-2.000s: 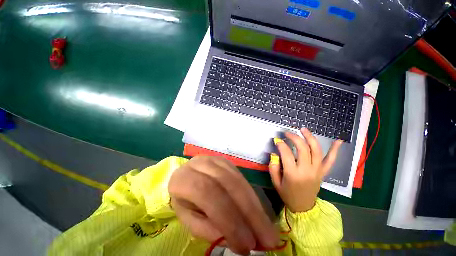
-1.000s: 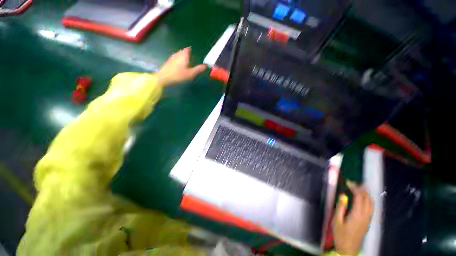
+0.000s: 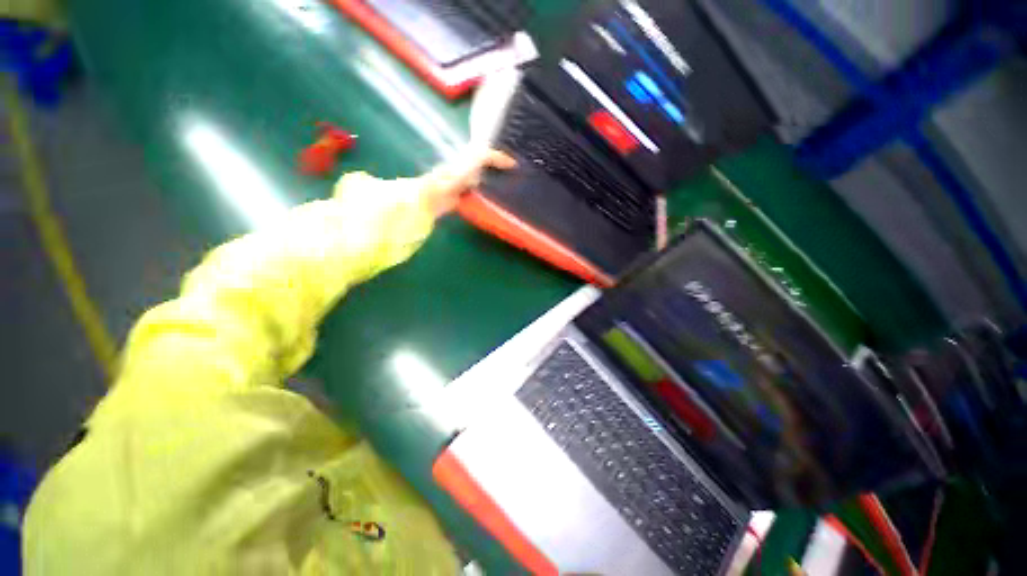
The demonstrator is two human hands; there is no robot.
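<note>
My left hand (image 3: 471, 180) is at the near left corner of the farther open laptop (image 3: 563, 197), its fingers over the dark palm rest. Blur hides whether it grips the edge. That laptop's screen (image 3: 664, 96) shows blue and red buttons. The nearer open laptop (image 3: 569, 484) has a silver body, a black keyboard (image 3: 631, 456) and a dark screen (image 3: 766, 371) with green, red and blue buttons. Both lie on orange-red pads. A thin red wire (image 3: 752, 546) shows at the nearer laptop's right side. My right hand is not in view.
A third laptop (image 3: 456, 28) on a red-edged pad is cut off at the top. A small red bundle (image 3: 326, 150) lies on the green bench (image 3: 383, 287). More red edges and dark items are at the lower right. Blue frames stand beyond the bench.
The view has turned and tilted. My left hand has moved from over the bench onto the farther laptop's corner. My right hand, earlier beside the nearer laptop, has left the picture.
</note>
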